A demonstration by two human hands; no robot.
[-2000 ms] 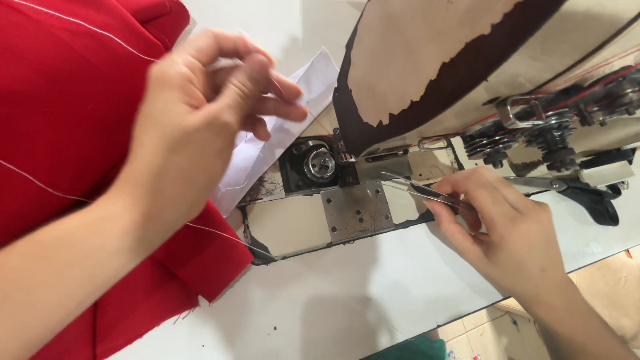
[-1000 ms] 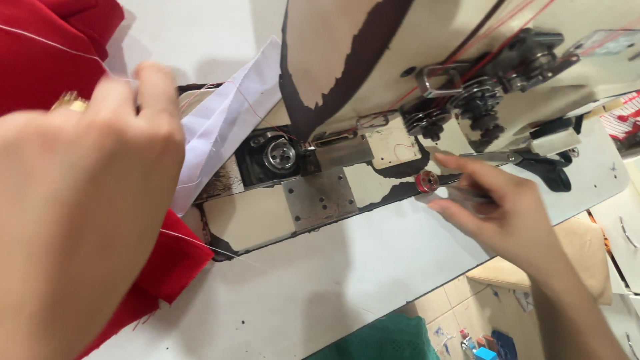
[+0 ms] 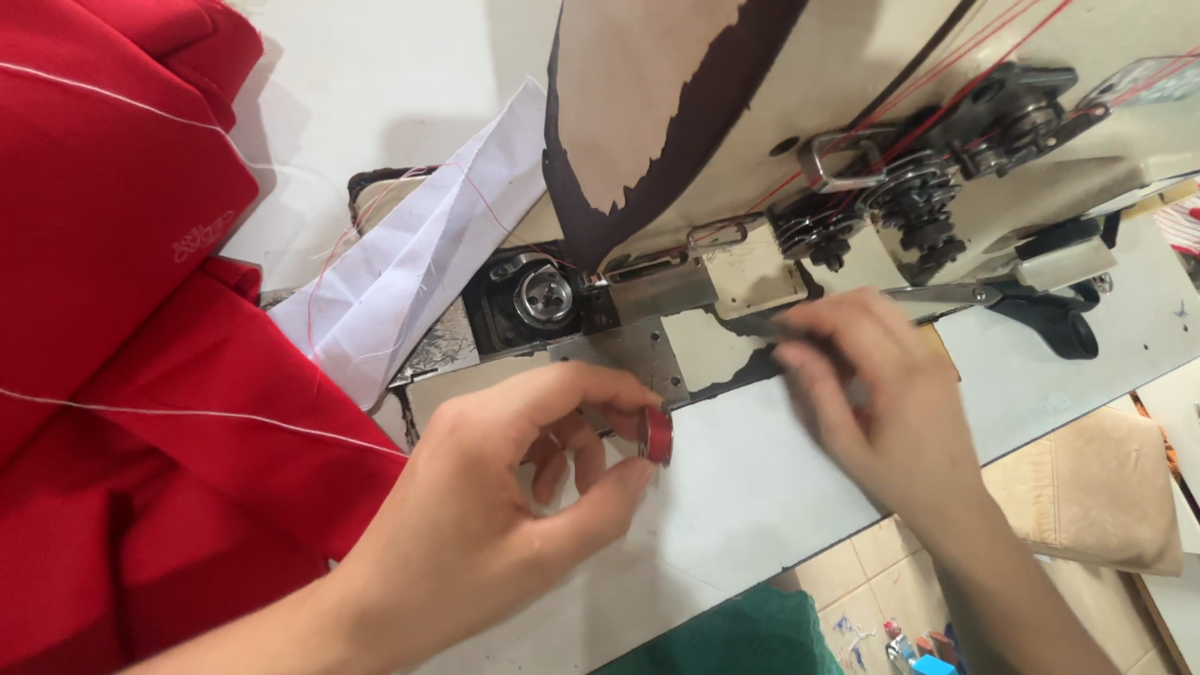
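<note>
Between the thumb and fingers of my left hand [image 3: 534,478] is a bobbin wound with red thread [image 3: 658,436], held in front of the sewing machine bed. My right hand [image 3: 872,403] is at the bed's right part, blurred, thumb and fingertips close together; whether it holds something I cannot tell. Left of the needle area, the round metal rotary hook [image 3: 544,294] shows in its uncovered recess. The metal needle plate [image 3: 637,352] lies beside it. A folded white fabric piece [image 3: 422,244] with loose red thread rests on the bed's left end.
Red fabric [image 3: 141,375] with white threads covers the left side. Black-handled scissors [image 3: 1041,309] lie behind my right hand. Thread tension discs [image 3: 816,230] stick out from the machine head [image 3: 844,56]. A beige cushion [image 3: 1087,487] and green cloth [image 3: 731,642] are below the table edge.
The red bobbin, near my right hand a second ago, is now in my left hand, which has moved right and in front of the machine bed.
</note>
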